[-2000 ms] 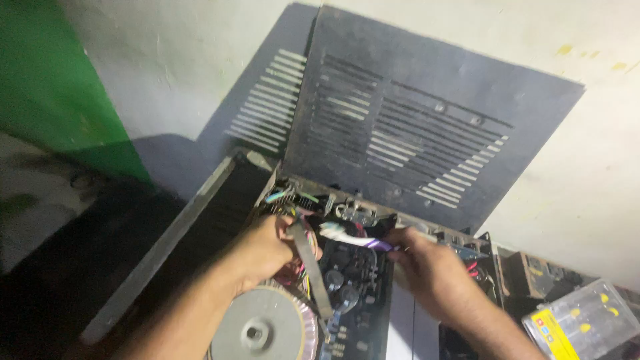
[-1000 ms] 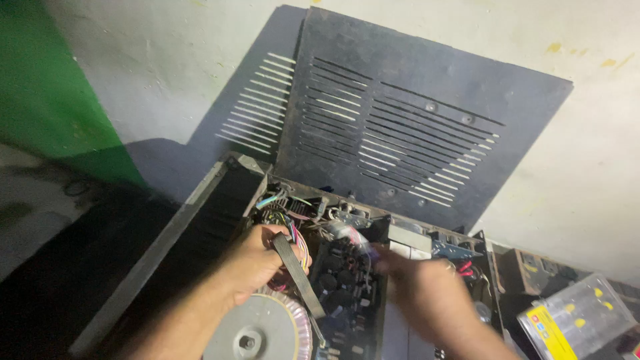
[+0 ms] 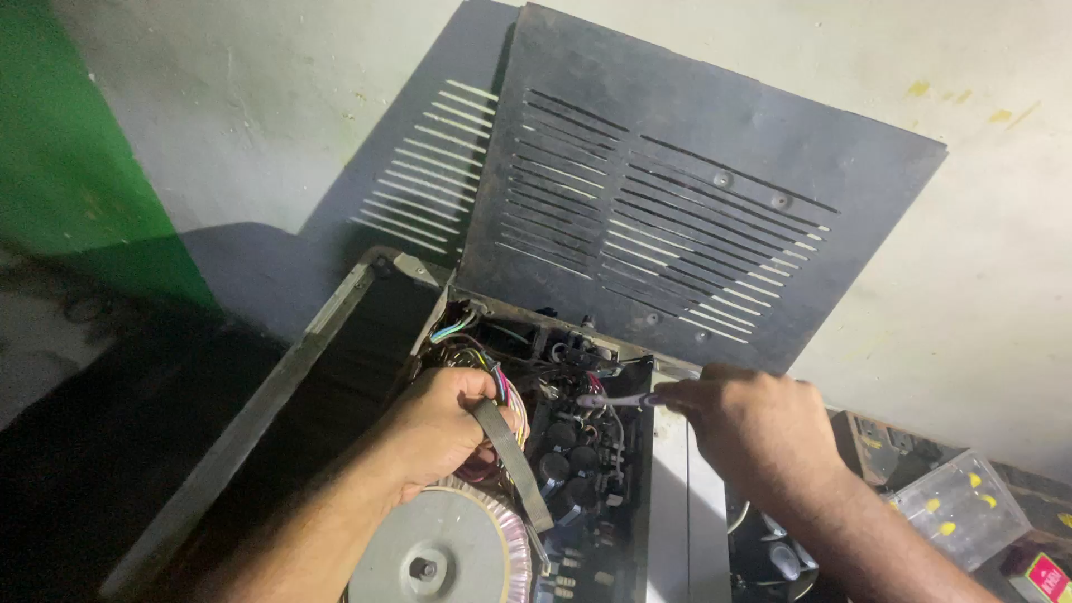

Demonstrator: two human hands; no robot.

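Observation:
My left hand (image 3: 448,427) is closed around a bundle of coloured wires (image 3: 507,389) and a flat grey ribbon cable (image 3: 512,465) inside an opened electronic device. My right hand (image 3: 758,419) grips a toothbrush (image 3: 624,401) by its handle, with the head over the circuit board near the rear panel. Below my left hand sits a large round toroidal transformer (image 3: 435,544). Between the hands, several black capacitors (image 3: 569,469) stand on the circuit board. The bristles are too blurred to make out.
A slotted metal cover (image 3: 703,201) leans upright against the wall behind the device. A black side panel with a metal edge (image 3: 251,444) lies to the left. At the right are a clear plastic box with yellow pieces (image 3: 963,511), a red box (image 3: 1043,578) and an old socket board (image 3: 888,444).
The toothbrush in my right hand has shifted over the board, and its head now points left among the parts. My left hand keeps its hold on the wires and ribbon cable.

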